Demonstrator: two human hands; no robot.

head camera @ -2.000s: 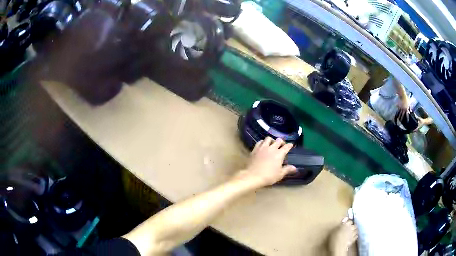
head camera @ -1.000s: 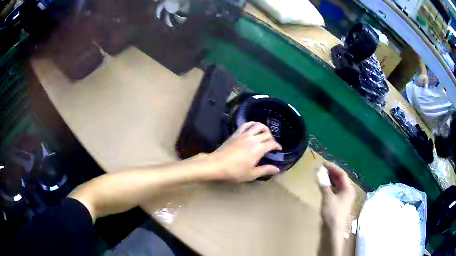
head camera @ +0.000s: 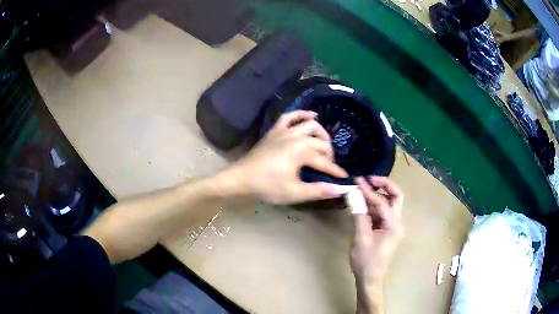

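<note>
A black portable fan lies on the tan bench, its round head (head camera: 368,141) to the right and its chunky base (head camera: 245,92) to the upper left. White strips (head camera: 341,89) show on the far and right parts of the rim. My left hand (head camera: 288,165) rests over the near left side of the head, fingers on the grille and rim. My right hand (head camera: 377,211) is at the near rim, its fingertips meeting my left fingertips. A white piece (head camera: 356,201) shows at the right fingers; whether it is a strip or a finger wrap is unclear.
Loose white strips (head camera: 454,265) lie beside a puffy white plastic bag (head camera: 499,264) at the lower right. A green conveyor belt (head camera: 429,104) runs beyond the bench. More black fans (head camera: 61,196) sit at lower left. Dark items stand at upper left. A person's arm shows at upper right.
The fan has turned, its base swinging to the upper left. My right hand has moved from beside the bag to the near rim. My left hand has shifted onto the head.
</note>
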